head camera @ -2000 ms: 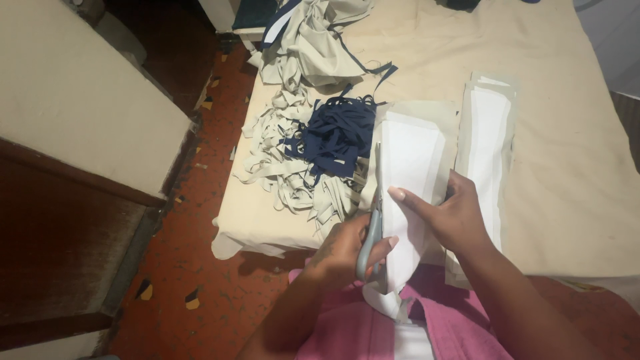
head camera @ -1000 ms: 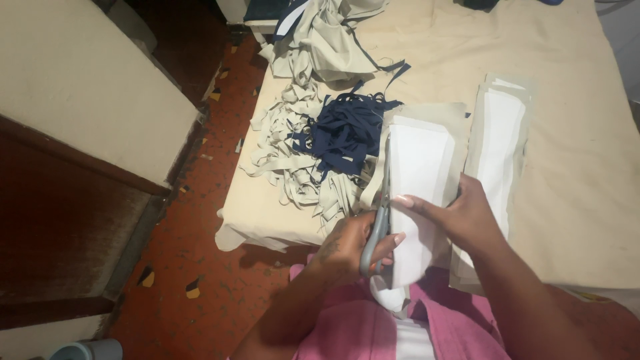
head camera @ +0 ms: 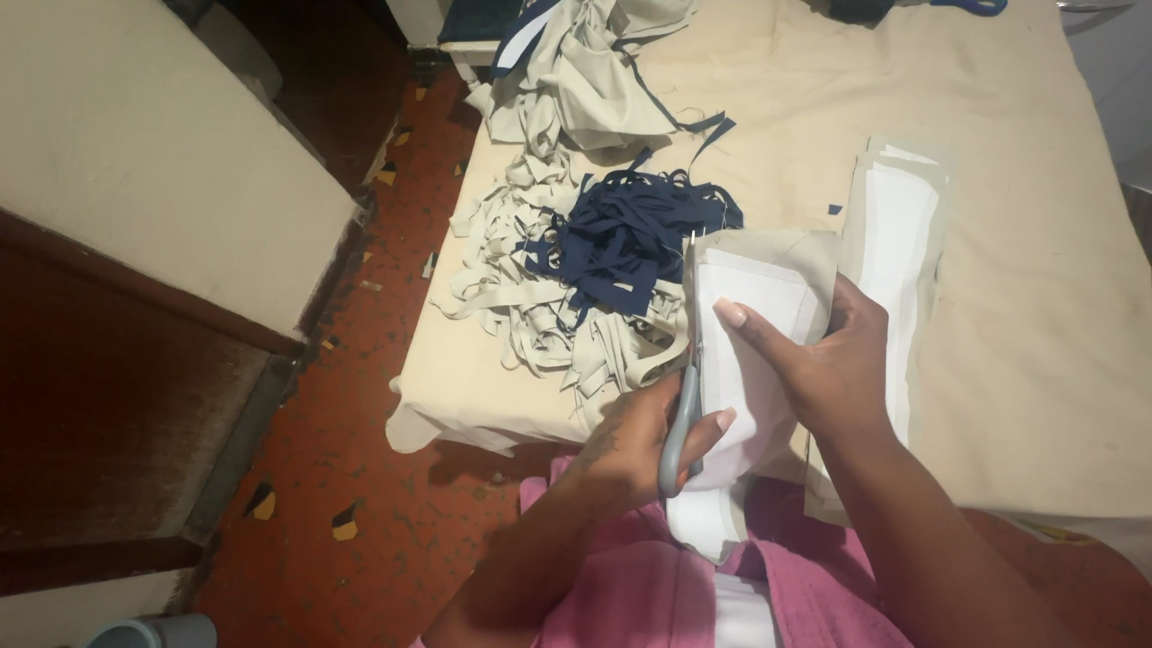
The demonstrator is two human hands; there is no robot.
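My left hand (head camera: 643, 436) grips the grey handles of a pair of scissors (head camera: 681, 432), whose blades point away from me along the left edge of a fabric piece. That piece is pale grey-green cloth (head camera: 774, 241) with a white layer (head camera: 747, 360) on top. My right hand (head camera: 828, 360) holds it from the right side, thumb on the white face and fingers behind. Its lower end hangs over my lap. To the right, a stack of similar long pieces (head camera: 900, 216) lies on the table. Left of the scissors is a heap of navy fabric strips (head camera: 630, 234).
Pale fabric strips (head camera: 522, 297) surround the navy heap near the left edge of the cloth-covered table (head camera: 1017, 360). Crumpled pale fabric (head camera: 585, 90) lies beyond. A blue-handled item (head camera: 972, 4) is at the far edge. A bucket-like container (head camera: 157, 630) stands on the red floor (head camera: 360, 486).
The scissors lie along the same left edge of the held piece, and both hands keep nearly the same hold. The view has shifted slightly.
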